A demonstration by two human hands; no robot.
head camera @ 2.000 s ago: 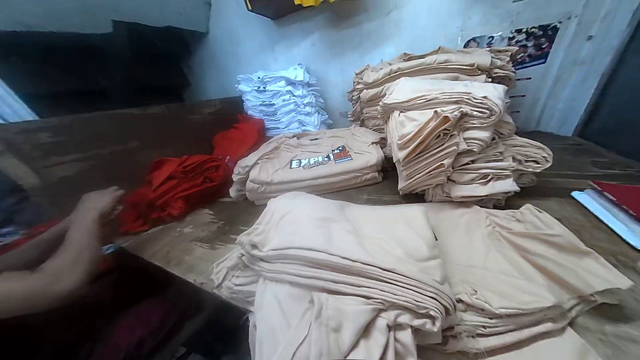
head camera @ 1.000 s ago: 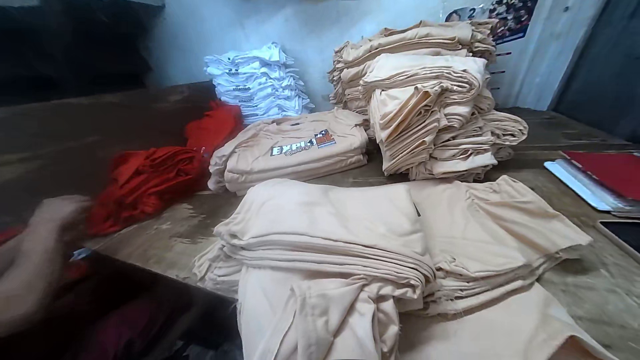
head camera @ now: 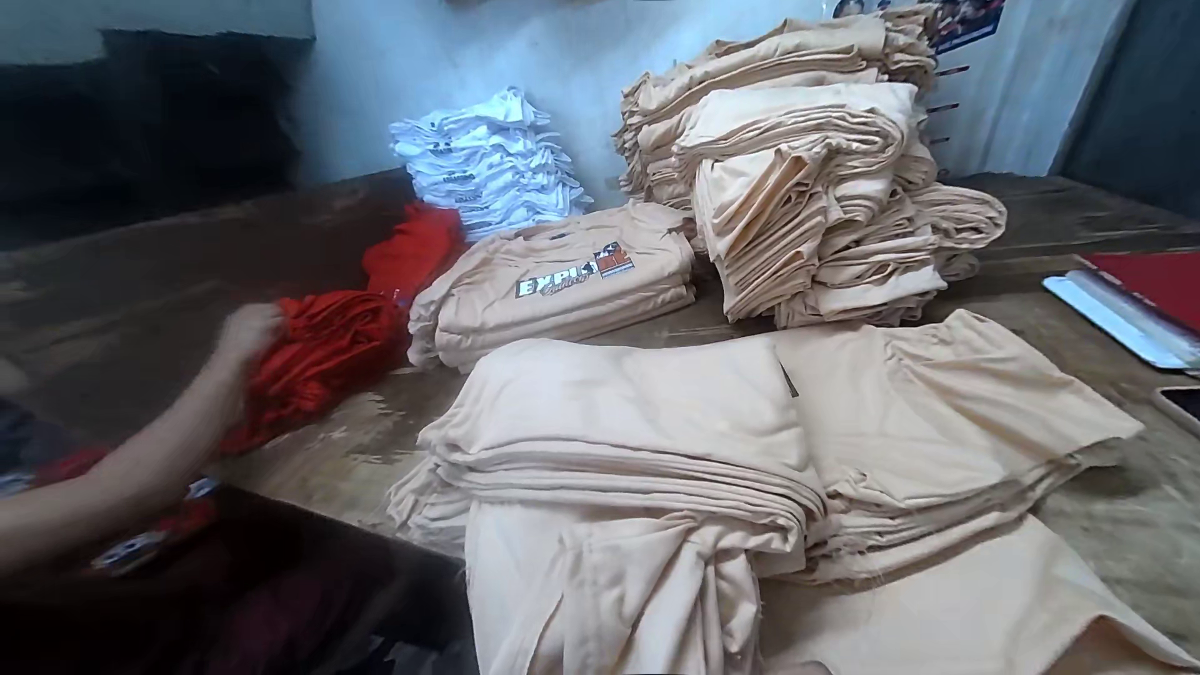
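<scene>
A thick stack of folded beige fabric pieces (head camera: 619, 403) lies nearest to me on the wooden table. Sleeve-like beige pieces (head camera: 975, 412) are piled against its right side, over a flat beige piece (head camera: 937, 600). Behind sit folded beige T-shirts (head camera: 562, 281) with a printed front, and a tall heap of folded beige cloth (head camera: 806, 178). My left hand is out of view. A small skin-toned patch, possibly a fingertip of my right hand (head camera: 806, 667), shows at the bottom edge; its grip is hidden. At the left, a co-worker's blurred hand touches a bunched red cloth (head camera: 328, 347).
White folded garments (head camera: 487, 169) stand stacked by the wall. A red folder (head camera: 1148, 286) lies on white and clear ones at the right, with a dark-screened device (head camera: 1179, 405) nearer. The table's edge (head camera: 328, 516) drops to a dark area at lower left.
The co-worker's hand was left of the red cloth one second ago and is now at it. The beige stacks look unchanged. The view has shifted slightly.
</scene>
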